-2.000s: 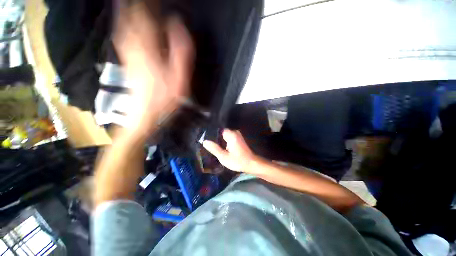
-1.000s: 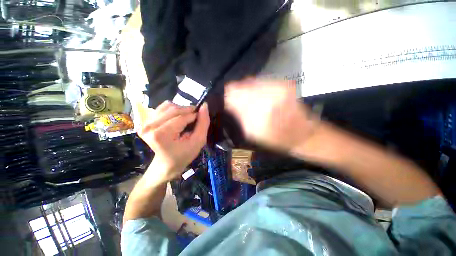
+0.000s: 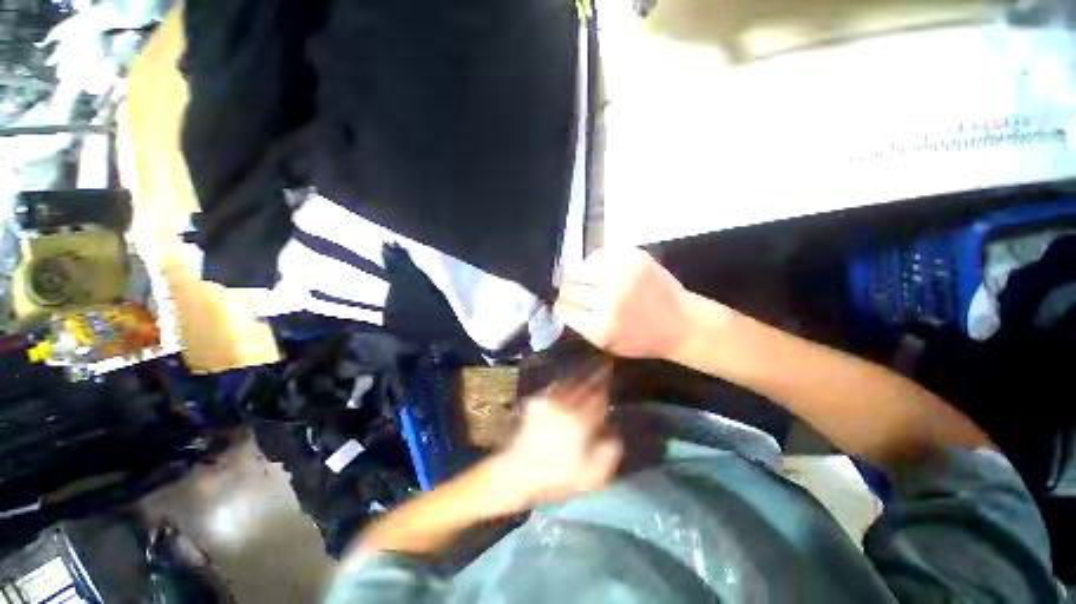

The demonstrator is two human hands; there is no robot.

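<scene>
The black garment (image 3: 437, 130) lies over the left part of the machine table and hangs past its front edge. A white panel with dark stripes (image 3: 342, 266) shows at its lower left, and a plain white piece (image 3: 478, 301) near its lower corner. A thin pale edge runs along its right side. My right hand (image 3: 625, 303) pinches the garment's lower right corner, fingers closed. My left hand (image 3: 566, 437) is blurred, just below the corner near my shirt, over dark cloth; its fingertips and any hold are unclear.
The white machine table (image 3: 826, 130) with ruler marks extends right. A tan board (image 3: 218, 319) is at left, beside a yellowish device with a dial (image 3: 77, 277) and an orange-yellow packet (image 3: 112, 333). Blue crates (image 3: 431, 431) with dark clothes are below; another blue crate (image 3: 914, 277) is at right.
The garment now lies flatter, with more white showing. My left hand has moved from the striped panel down and right toward my shirt. My right hand, blurred before, is now at the garment corner.
</scene>
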